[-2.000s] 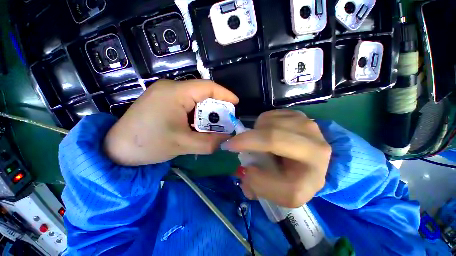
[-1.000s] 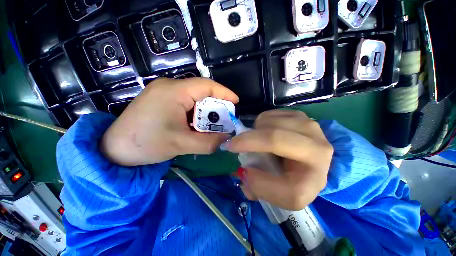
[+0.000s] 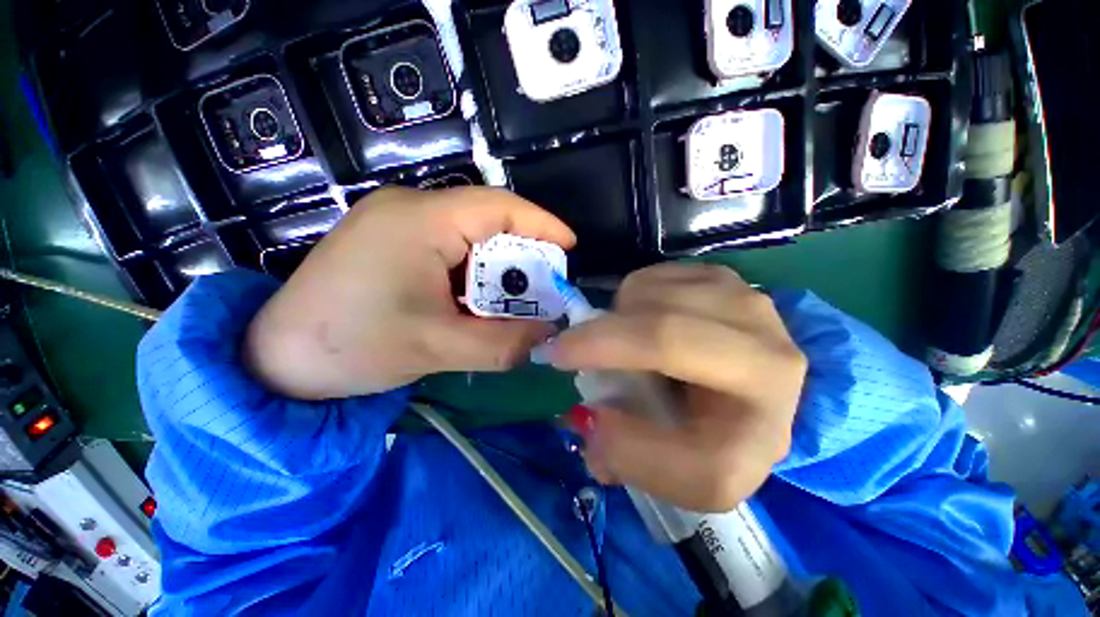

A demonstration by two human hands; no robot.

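Note:
My left hand [image 3: 384,293] holds a white housing [image 3: 489,289] between thumb and forefinger, in front of the tray's near edge. The housing shows a black centre hole and a small rectangular window. My right hand [image 3: 694,374] grips a glue syringe [image 3: 738,557], whose labelled barrel slants down towards the lower right to a green cap. The syringe's blue needle tip [image 3: 562,287] is at the housing's right side; whether it touches cannot be told. The black blister tray [image 3: 567,193] holds several white housings [image 3: 733,157] at right and black housings [image 3: 251,123] at left.
A pale air hose [image 3: 513,500] crosses my lap. A tape-wrapped electric screwdriver [image 3: 975,229] lies right of the tray on the green mat [image 3: 844,280]. A box with a red lit switch [image 3: 36,416] and a white control box [image 3: 103,518] stand at lower left.
The tray has shifted very slightly in view. My hands, the housing and the syringe have stayed nearly in place.

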